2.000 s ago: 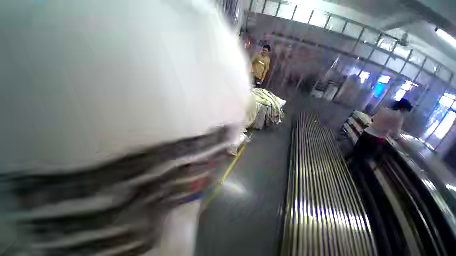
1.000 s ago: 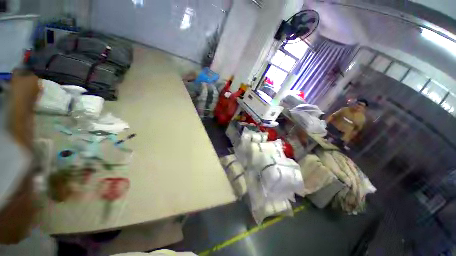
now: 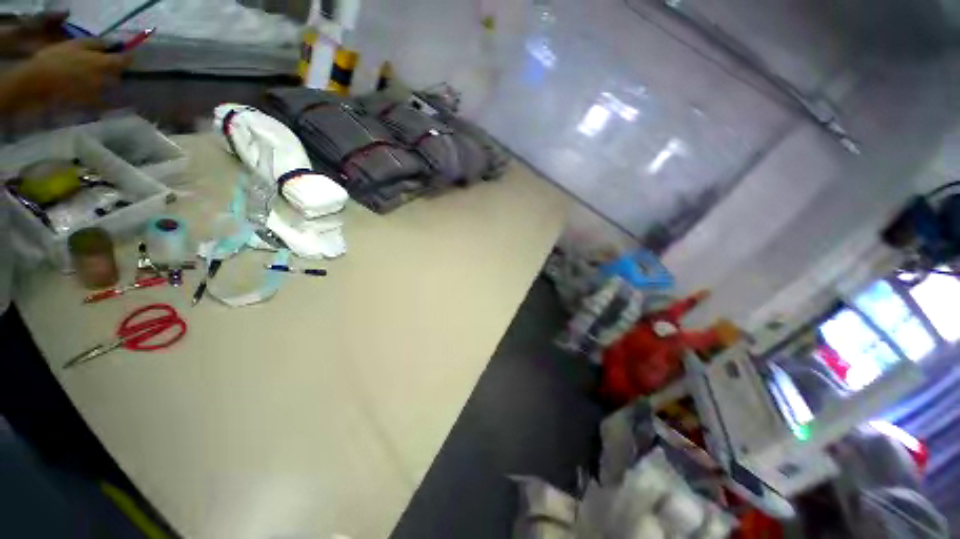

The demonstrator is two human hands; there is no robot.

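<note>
On the beige table (image 3: 347, 347) lie red-handled scissors (image 3: 153, 327), a red pen-like item (image 3: 126, 290), dark pens (image 3: 297, 271), pale blue curled strips (image 3: 240, 293) and a light blue roll (image 3: 166, 240). A brown jar (image 3: 93, 259) stands beside the white plastic bins (image 3: 158, 200). A strapped white bundle (image 3: 263, 145) lies against strapped dark grey bundles (image 3: 353, 147). I see neither of my own hands clearly. Blurred hands at the upper left edge, one with a slim red-tipped item (image 3: 139, 39), seem to be another person's.
Grey fabric (image 3: 200, 55) lies beyond the bins. A striped yellow-black pillar (image 3: 342, 72) stands behind the bundles. Right of the table are a red bag or cloth (image 3: 653, 353), a blue item (image 3: 640, 270), a white machine (image 3: 753, 421) and white bundles (image 3: 653, 505). A fan (image 3: 926, 232) is cut off at the right.
The view has swung left and tilted onto the table. The bins and blurred hands now show at the left. The large arm close at the left edge and the person in yellow-brown are out of view.
</note>
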